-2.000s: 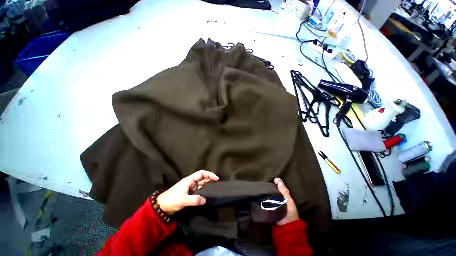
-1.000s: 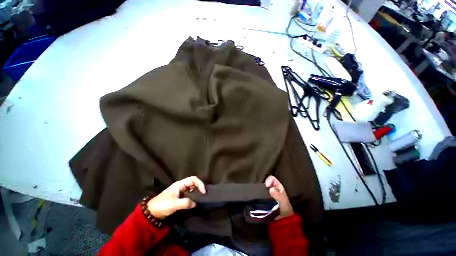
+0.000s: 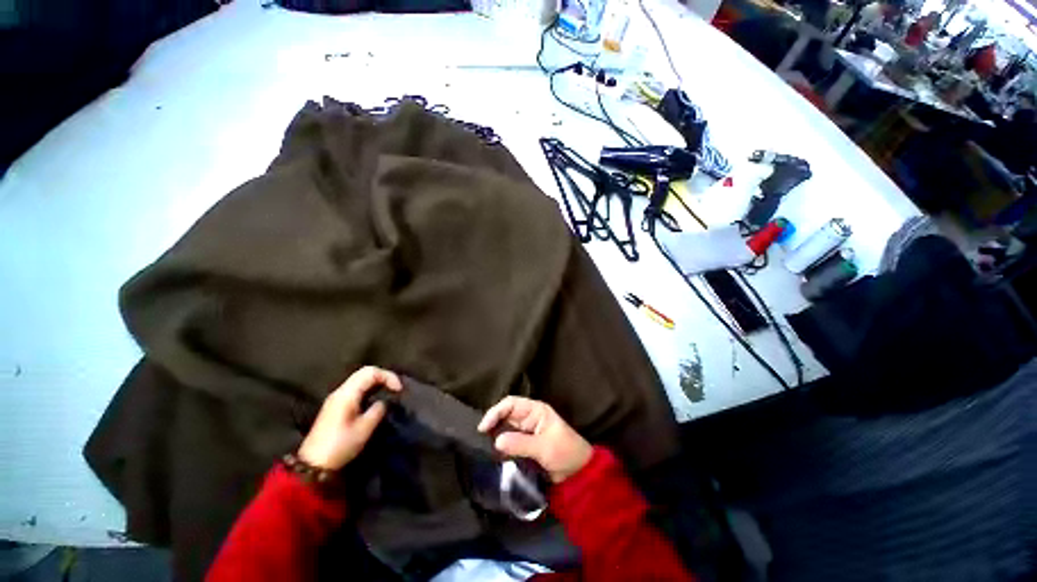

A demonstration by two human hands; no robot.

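Dark brown trousers (image 3: 307, 262) lie heaped on the white table. Their waistband (image 3: 438, 412) is at the near side, opened so that darker lining shows inside. My left hand (image 3: 353, 418) grips the waistband's left end between thumb and fingers. My right hand (image 3: 537, 438) is at its right part, thumb and forefinger close together; whether they pinch the cloth is hard to tell. A pale loop (image 3: 523, 491) hangs just below my right hand. Thread snips (image 3: 650, 310) with yellow-orange handles lie on the table to the right.
Black hangers (image 3: 594, 202), a hair dryer (image 3: 646, 159), a grey pad (image 3: 707, 250), a phone (image 3: 736, 300), thread cones (image 3: 819, 243) and cables lie along the right side. Dark cloth (image 3: 921, 307) is at the right table edge. Hanger hooks show beyond the trousers' far end.
The view has swung right, so table things sit further left. My right hand has moved from the waistband's right end inward, closer to my left hand, and the waistband now slants.
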